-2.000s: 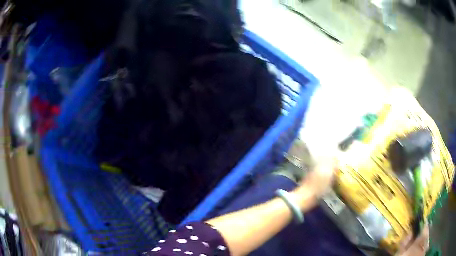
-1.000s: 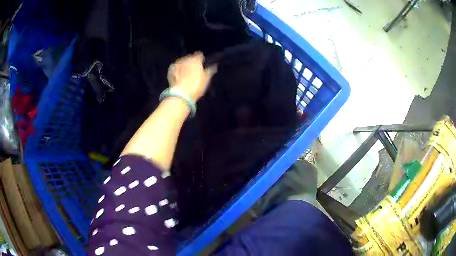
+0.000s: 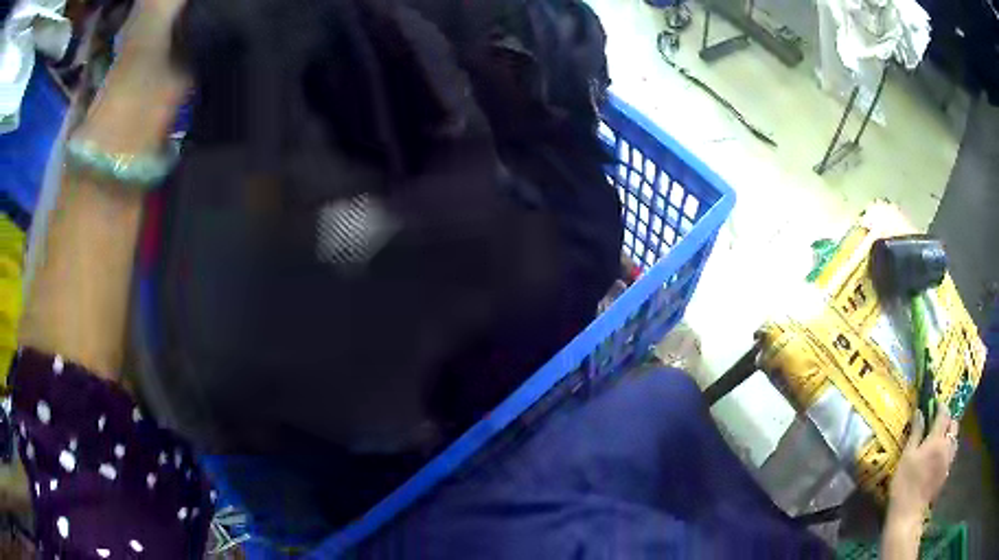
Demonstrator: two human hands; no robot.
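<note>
A large dark garment point(image 3: 362, 317) hangs in front of me over the blue crate point(image 3: 515, 410), raised and blurred. My left hand point(image 3: 153, 27) is at the top left, cut by the frame edge. It grips the garment's upper left edge, with the fingers mostly hidden. My right hand point(image 3: 923, 459) is at the lower right, shut around the green and black handle of a mallet point(image 3: 907, 266). The black mallet head lies on the yellow-wrapped stool point(image 3: 844, 356).
More dark cloth point(image 3: 548, 66) is heaped at the crate's back. My navy-covered lap point(image 3: 592, 481) is between crate and stool. Part of a green crate point(image 3: 951, 544) shows below my right hand. White cloth point(image 3: 876, 33) on a metal stand is at the upper right.
My left hand has moved from the heap in the crate to the upper left, lifting a dark garment. The stool shows more fully, and my right hand is in view on the mallet.
</note>
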